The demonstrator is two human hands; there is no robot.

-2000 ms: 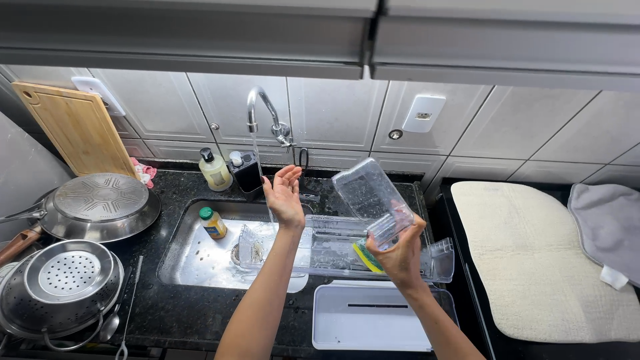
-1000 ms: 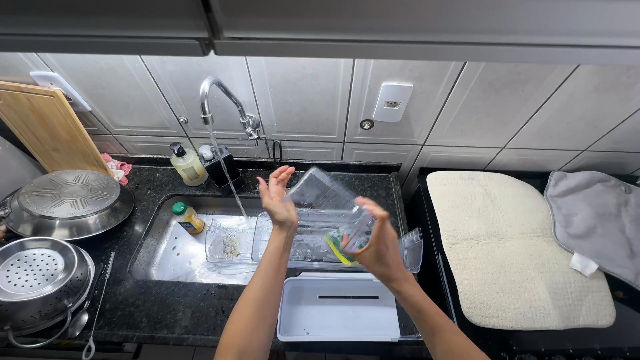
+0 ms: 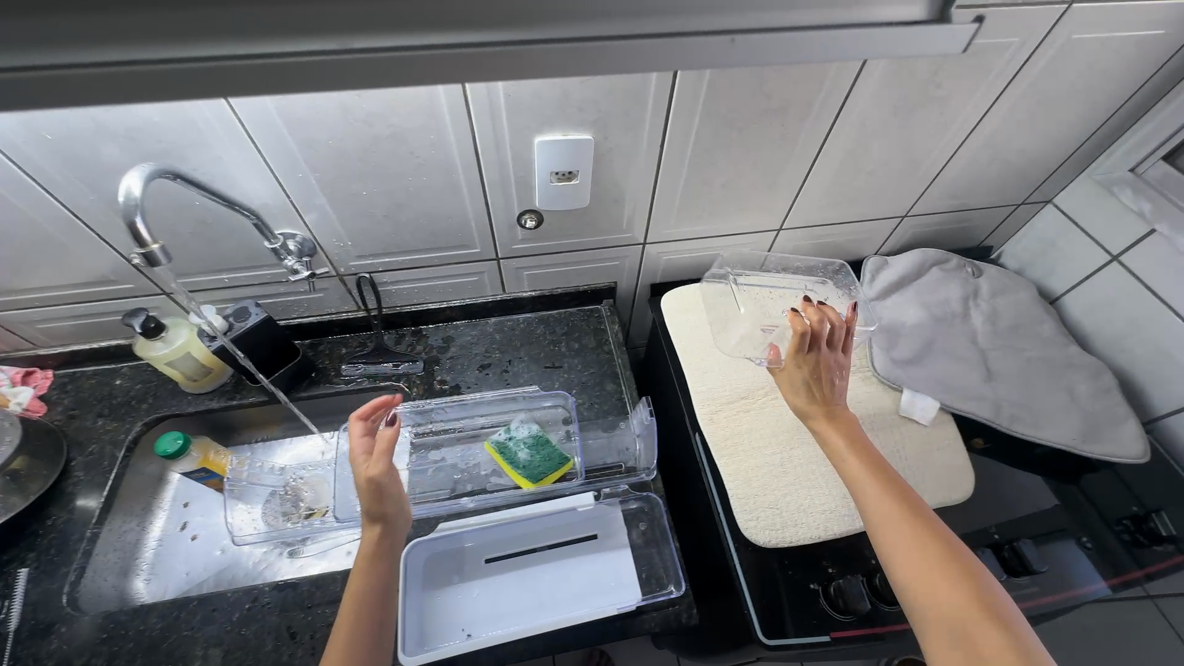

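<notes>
My right hand (image 3: 816, 356) grips a clear plastic container (image 3: 786, 287) over the back part of a cream drying mat (image 3: 814, 453) on the stove. My left hand (image 3: 377, 462) is raised by the sink's right side, its fingers bent and holding nothing. Near it, long clear plastic bins (image 3: 444, 435) lie across the sink's edge and the counter, with a soapy green and yellow sponge (image 3: 528, 451) on them. A white tray (image 3: 518, 592) with a clear end stands in front. Water runs from the chrome faucet (image 3: 199, 194) into the steel sink (image 3: 176, 546).
A green-capped bottle (image 3: 194, 458) lies in the sink. Behind it stand a pump bottle (image 3: 180, 351) and a black holder (image 3: 254, 342); a black squeegee (image 3: 381, 351) is beside them. A grey cloth mat (image 3: 999, 351) lies on the stove's right. A cabinet edge (image 3: 499, 51) hangs above.
My right hand has carried the clear container from above the sink area to over the cream mat. The sponge now lies on the bins; earlier it was at my right hand. The view has swung right.
</notes>
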